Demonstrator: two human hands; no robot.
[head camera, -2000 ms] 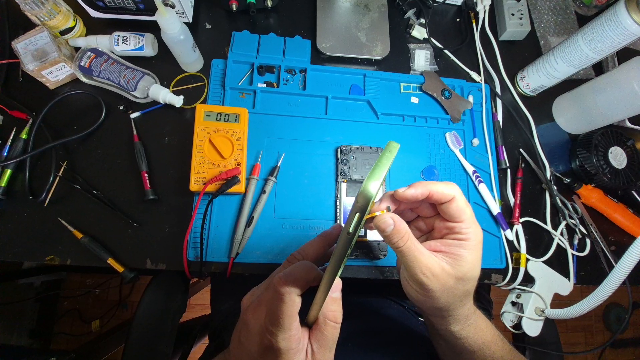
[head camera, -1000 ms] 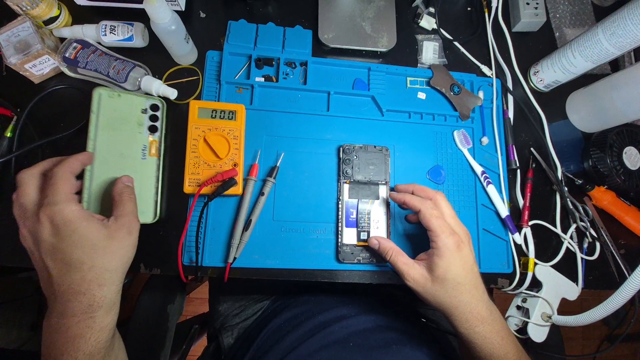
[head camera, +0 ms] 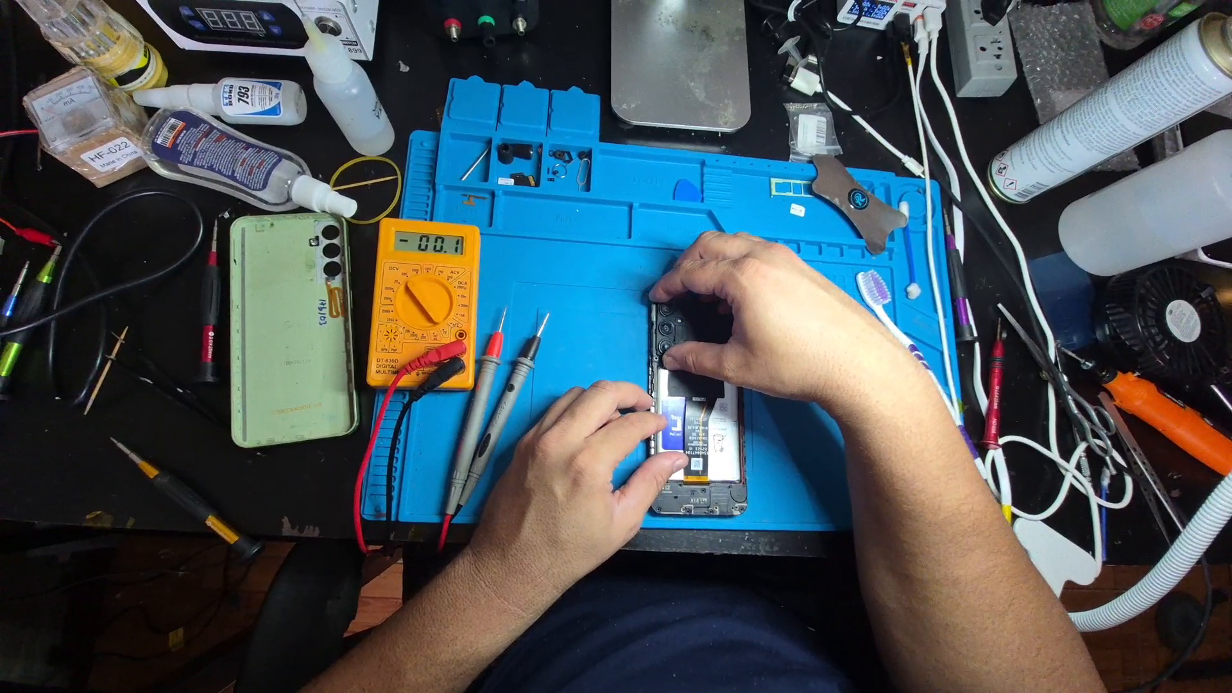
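Note:
An opened smartphone (head camera: 729, 433) lies on the blue silicone repair mat (head camera: 577, 289), its battery and flex cable showing. My left hand (head camera: 577, 462) rests at the phone's left edge, fingertips touching its lower half. Over the upper part, my right hand (head camera: 760, 308) has thumb and fingers on the black cover beside the camera lenses, hiding much of it; whether it grips the cover I cannot tell. The green back cover (head camera: 292, 356) lies on the dark table at the left, inner side up. Between them are a yellow multimeter (head camera: 423, 260) and its two probes (head camera: 472, 423).
Small parts sit in the mat's compartments (head camera: 520, 164). A toothbrush (head camera: 890, 313), a metal pry tool (head camera: 859, 204) and white cables (head camera: 1011, 241) are at the right. Screwdrivers (head camera: 183, 496) and bottles (head camera: 231, 159) stand or lie at the left, near the back cover.
The green back cover went from my hands to the table at the left. My left hand has since left it and moved right to the phone. My right hand has moved up to the phone's camera end.

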